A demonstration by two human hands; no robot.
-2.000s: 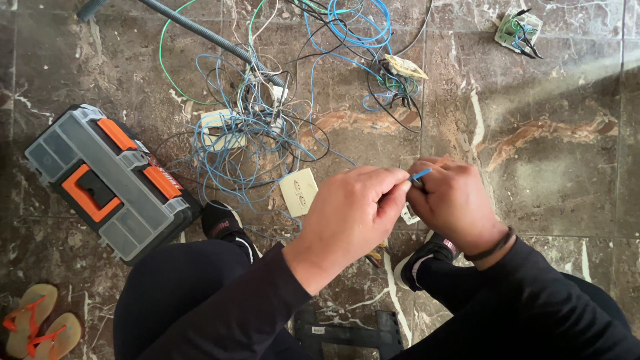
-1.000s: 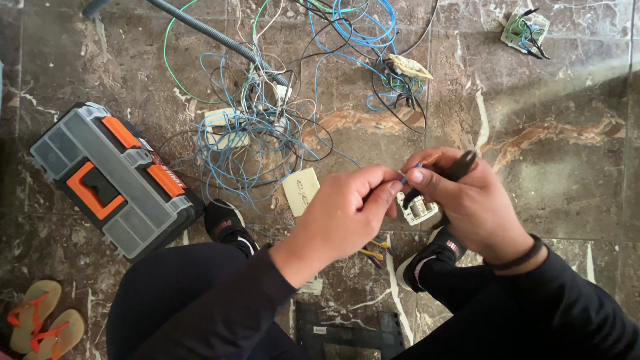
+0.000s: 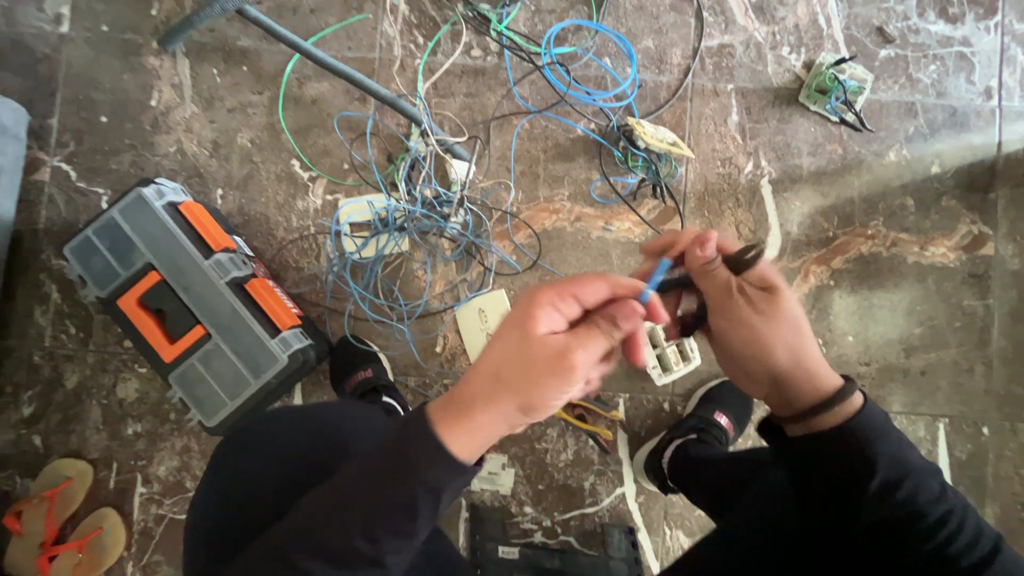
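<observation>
Between my hands is a short blue piece, seemingly insulated wire (image 3: 655, 280), its lower end pinched by the fingertips of my left hand (image 3: 560, 344). My right hand (image 3: 740, 320) is closed around a dark-handled hand tool (image 3: 744, 258), whose kind I cannot tell; its front lies near the blue piece, partly behind my fingers. Below the hands, a white electrical fitting with several modules (image 3: 674, 358) shows, partly covered by my left fingers. A cream socket cover plate (image 3: 482, 320) lies left of them, partly behind my left hand.
Tangled thin wires (image 3: 400, 256) spread over the marble floor beside a grey conduit (image 3: 336, 70). A coiled blue wire (image 3: 590, 64) lies farther off. At left stands an orange-and-black toolbox (image 3: 200, 296), with sandals (image 3: 72, 520) below. Yellow-handled pliers (image 3: 588, 420) lie between my feet.
The dark tool was not visible two seconds ago and shows in my right hand from one second ago on. The white fitting is more exposed than at first.
</observation>
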